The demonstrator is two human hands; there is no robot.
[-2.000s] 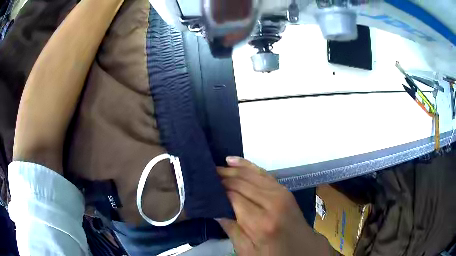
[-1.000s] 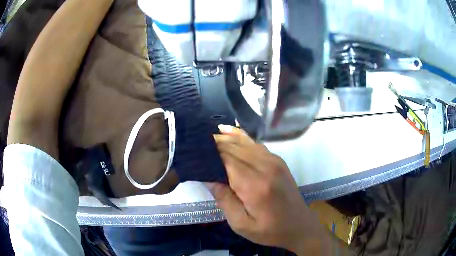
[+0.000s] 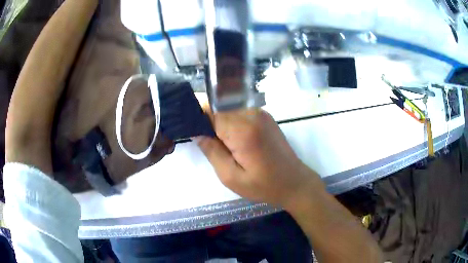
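The brown garment (image 3: 95, 87) lies bunched on the left of the table. Its dark navy waistband (image 3: 180, 109) runs up under the sewing machine head (image 3: 297, 18). A white loop (image 3: 120, 117) and a dark label (image 3: 100, 150) lie on the brown cloth. My right hand (image 3: 251, 154) pinches the waistband's near end, its fingertips partly behind the chrome part. My left forearm crosses the brown cloth at the left; my left hand is cut off by the top edge. The needle area is hidden.
A black flat rectangle (image 3: 342, 72) lies on the white table (image 3: 338, 128). Snips and small tools (image 3: 410, 107) lie at the right. A tape measure (image 3: 205, 211) runs along the front edge. A brown cloth pile (image 3: 421, 205) is beyond the edge at lower right.
The waistband, white loop and my right hand have moved up toward the machine head. Less of the waistband shows. The view has shifted, showing more of the table's front edge.
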